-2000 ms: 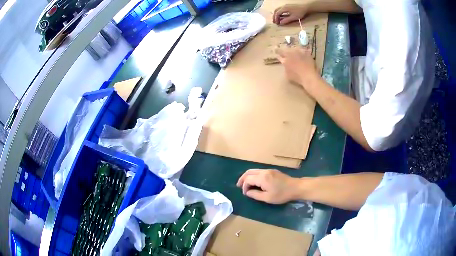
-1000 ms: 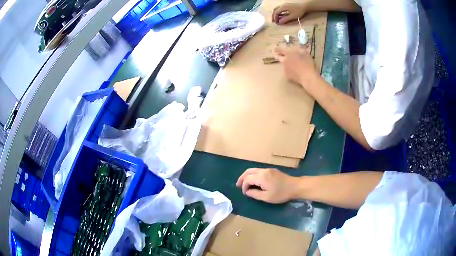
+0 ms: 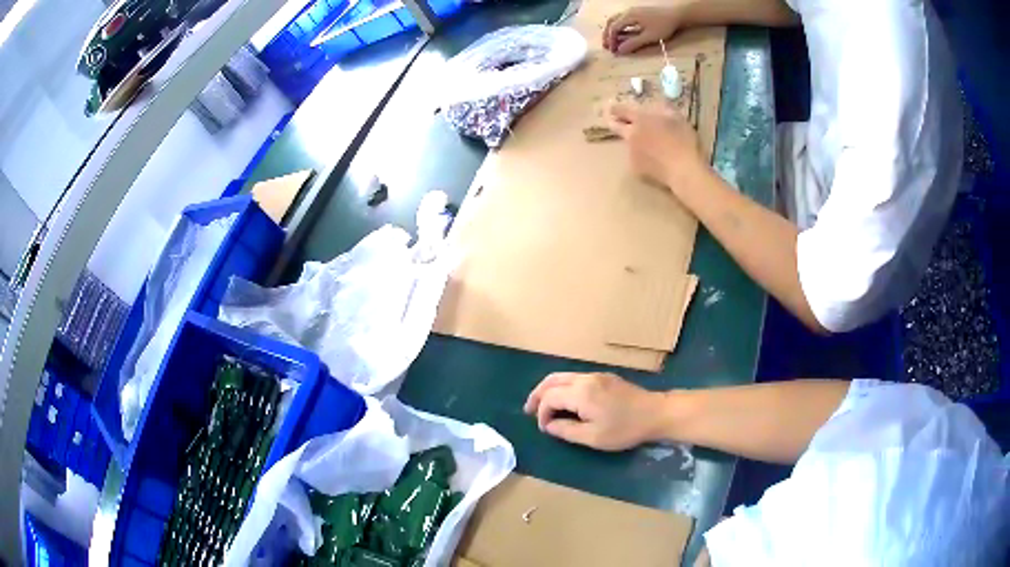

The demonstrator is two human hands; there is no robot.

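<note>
My right hand (image 3: 593, 411) rests loosely curled on the green bench top (image 3: 476, 382), with a dark hollow between fingers and thumb. I see nothing held in it. My left hand is not in view. Just below my right hand lies a small cardboard sheet (image 3: 598, 526) with a tiny pale piece (image 3: 528, 515) on it. Glossy dark-green parts (image 3: 388, 515) lie heaped in a white liner (image 3: 487, 449) left of that sheet. More green parts (image 3: 216, 471) stand in tight rows in a blue crate (image 3: 155, 443).
A large cardboard sheet (image 3: 554, 233) covers the bench beyond my hand, with a smaller cardboard piece (image 3: 653, 316) at its near corner. A neighbour's hands (image 3: 665, 150) are by a small white bottle (image 3: 671, 81). A bag of glittery parts (image 3: 493, 111) lies farther left. A floor bin (image 3: 947, 310) is at right.
</note>
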